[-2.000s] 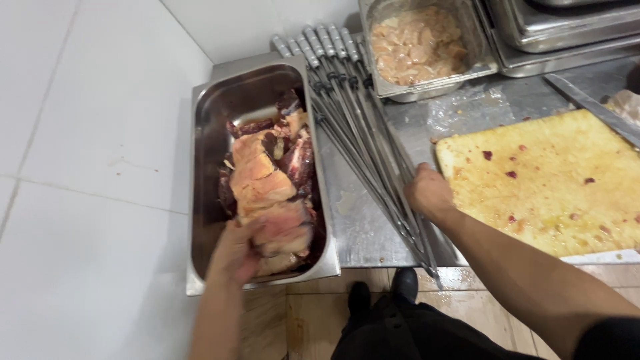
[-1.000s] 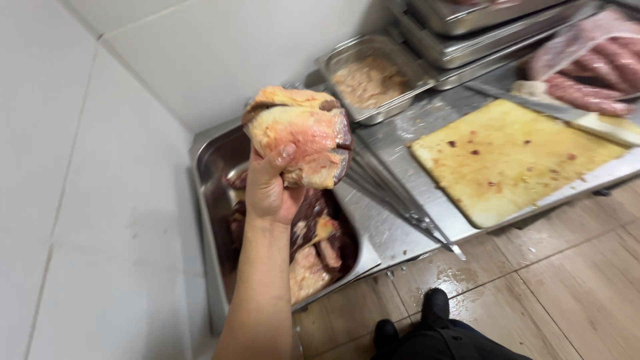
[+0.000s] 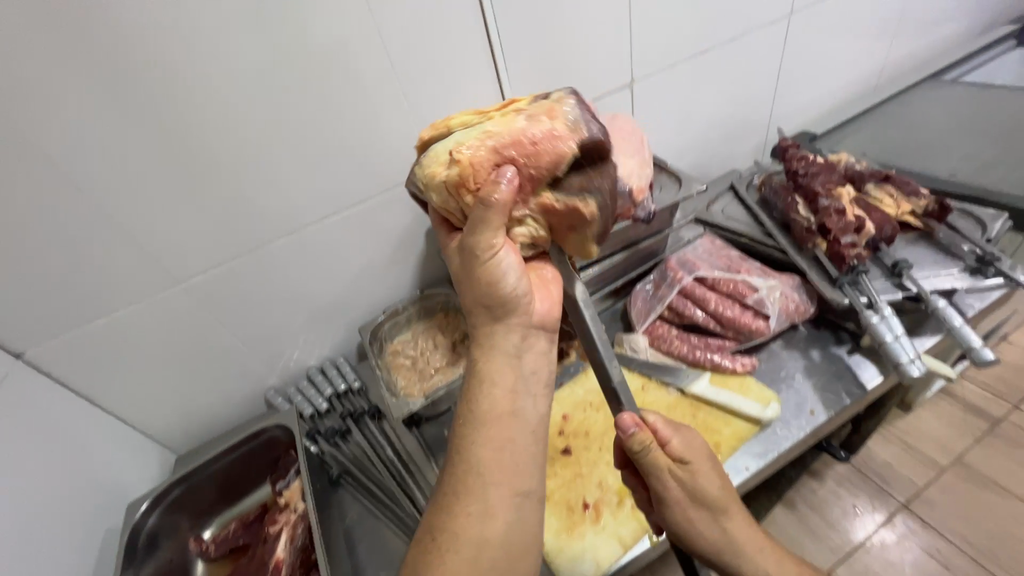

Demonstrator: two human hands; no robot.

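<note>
My left hand (image 3: 500, 256) holds up a large piece of raw meat with a fat layer (image 3: 520, 164), thumb across its front. My right hand (image 3: 668, 472) grips a flat metal skewer (image 3: 596, 344), whose upper end meets the underside of the meat; whether it has pierced the meat is hidden. Below the hands lies a yellowed cutting board (image 3: 600, 472). A white-handled knife (image 3: 720, 392) rests on its far edge. More skewers (image 3: 368, 448) lie side by side at the lower left, beside a deep steel pan (image 3: 308, 496) of raw meat.
Raw sausages in a plastic bag (image 3: 720, 296) lie behind the board. A small steel container of pale meat (image 3: 424, 352) stands near the wall. Skewered meat (image 3: 848, 200) rests on trays at the right, handles over the counter's edge. Stacked steel pans (image 3: 656, 216) stand behind my left hand.
My left hand has lifted the meat out of the deep pan and up. My right hand, earlier at the loose skewers, now holds one at the meat. The view has swung right.
</note>
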